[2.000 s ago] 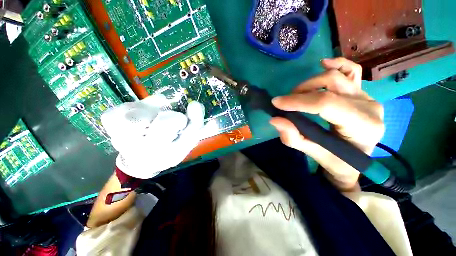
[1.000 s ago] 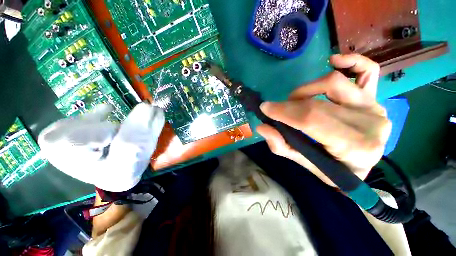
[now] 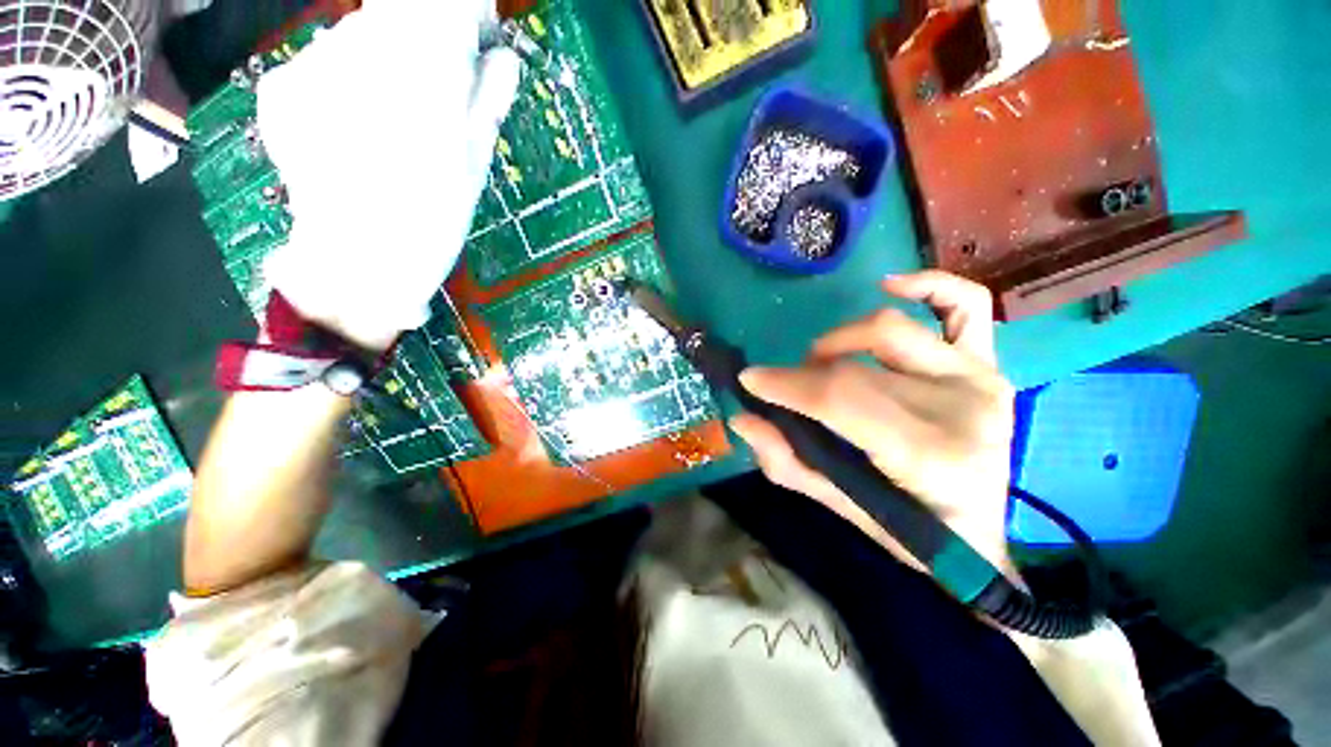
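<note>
My bare right hand (image 3: 890, 416) grips the black and teal soldering iron (image 3: 847, 467). Its metal tip is over the upper right of the near green circuit board (image 3: 606, 365), beside two small round silvery parts; contact cannot be told. The board lies on an orange pad (image 3: 540, 496). My left hand (image 3: 372, 161), in a white glove with a dark red wrist strap (image 3: 278, 358), reaches over the upper boards. Its fingertips are near the top edge of the far board (image 3: 562, 161); whether they hold something cannot be told.
A blue parts tray (image 3: 806, 178) with silvery grains lies right of the boards. Behind it is a yellow tip cleaner (image 3: 730, 37). A brown fixture (image 3: 1022, 161) stands to the right, a blue stool (image 3: 1109, 453) below it. Another board (image 3: 102, 467) and a white fan (image 3: 59, 88) are left.
My left hand has moved from beside the near board up and away over the far boards. The view has shifted, showing the fan, tip cleaner and more of the stool. My right hand still holds the iron.
</note>
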